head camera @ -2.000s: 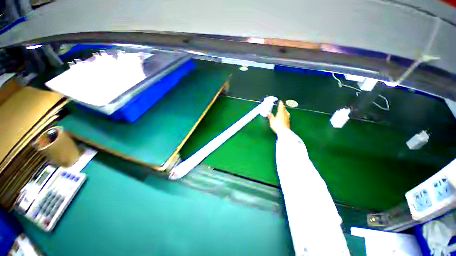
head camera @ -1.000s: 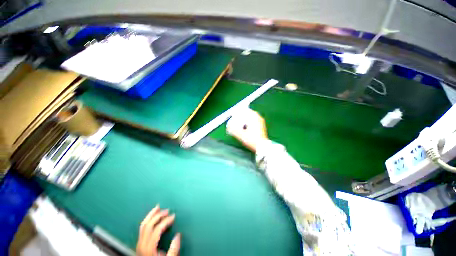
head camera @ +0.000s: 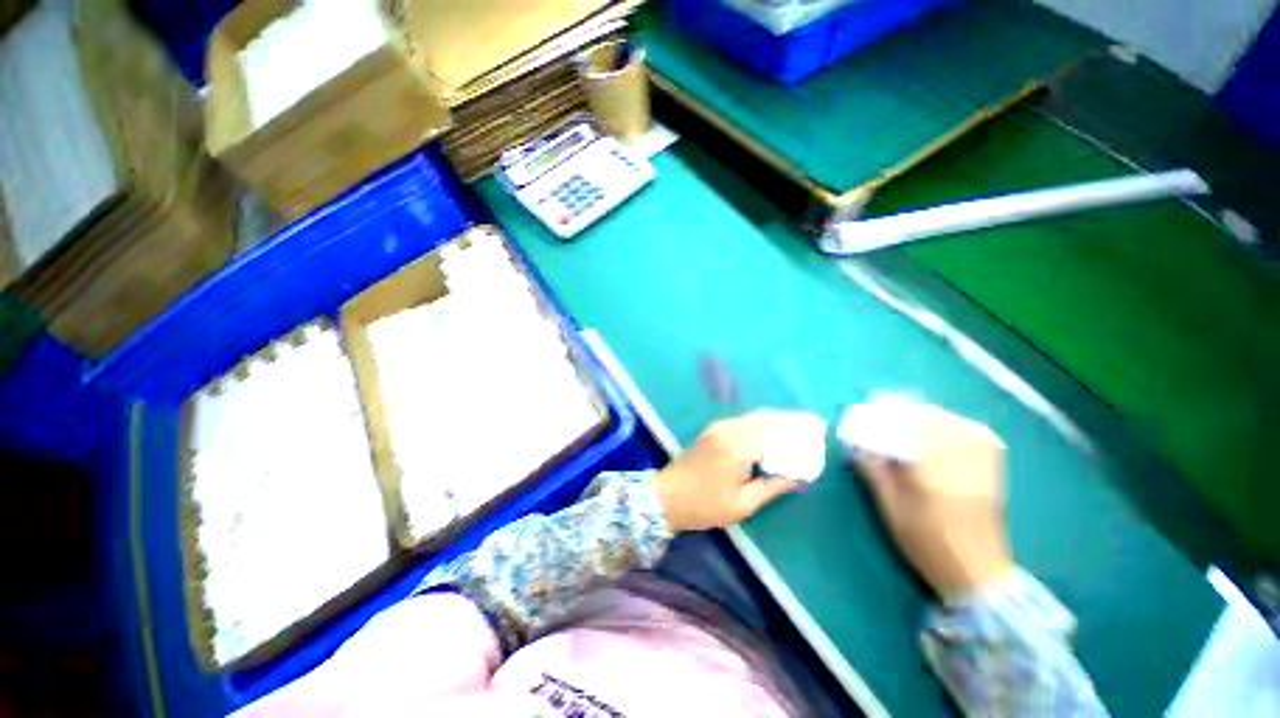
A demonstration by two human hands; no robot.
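My left hand (head camera: 719,474) is over the front edge of the green mat and holds a small white unit (head camera: 797,446) between thumb and fingers. My right hand (head camera: 943,484) is a little to the right over the mat and holds another white unit (head camera: 884,424) at its fingertips. The two units are close together with a narrow gap between them. Glare washes out their faces, so no print can be read. Two open cartons (head camera: 396,522) filled with white units stand side by side at the left.
A blue crate (head camera: 421,211) holds the cartons. A calculator (head camera: 576,183), a cardboard tube (head camera: 615,96) and flattened cartons (head camera: 512,56) stand beyond the mat's left end. A white guide bar (head camera: 1025,211) crosses the green conveyor (head camera: 1123,316). White paper (head camera: 1242,666) lies at lower right.
The view has swung left and down onto the crate. My right hand has come back from the conveyor to the mat. Both hands are now close together, each holding a white unit.
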